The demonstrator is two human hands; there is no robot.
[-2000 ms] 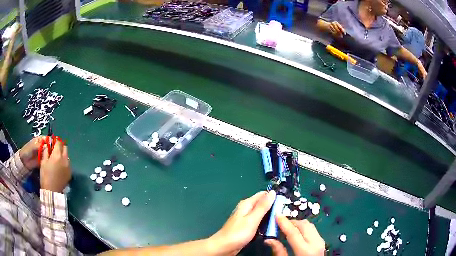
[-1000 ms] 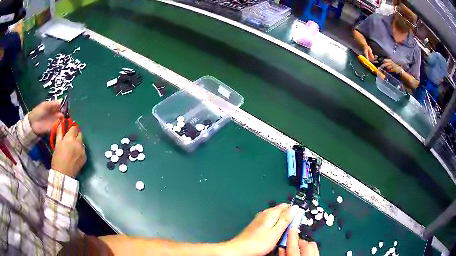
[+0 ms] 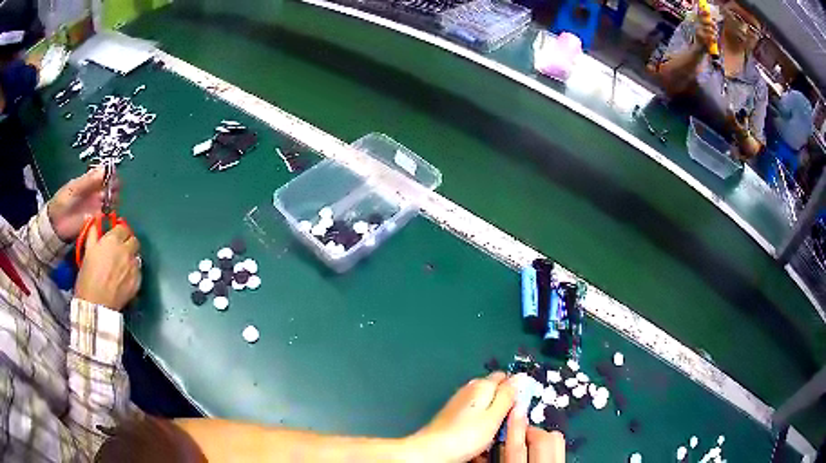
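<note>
My left hand (image 3: 466, 418) and my right hand (image 3: 534, 443) come in from the bottom edge and hold a blue-and-black battery unit (image 3: 523, 391) between their fingers. The hands cover most of the unit, and my right hand is partly cut off by the edge. A greenish bit shows at its far end. Loose white and black discs (image 3: 578, 387) lie just right of the unit. Beyond them several battery units (image 3: 552, 303), blue and black, lie side by side by the metal edge.
A clear open box (image 3: 340, 258) with discs stands left of centre. More discs (image 3: 222, 276) lie left. A neighbour's hands hold red-handled cutters (image 3: 104, 226) near a black-and-white pile (image 3: 113, 127). The conveyor (image 3: 362, 99) runs beyond; a person sits opposite.
Since the first frame the view has shifted, and my hands show lower in the picture, still on the unit. The person opposite has raised the yellow-orange tool.
</note>
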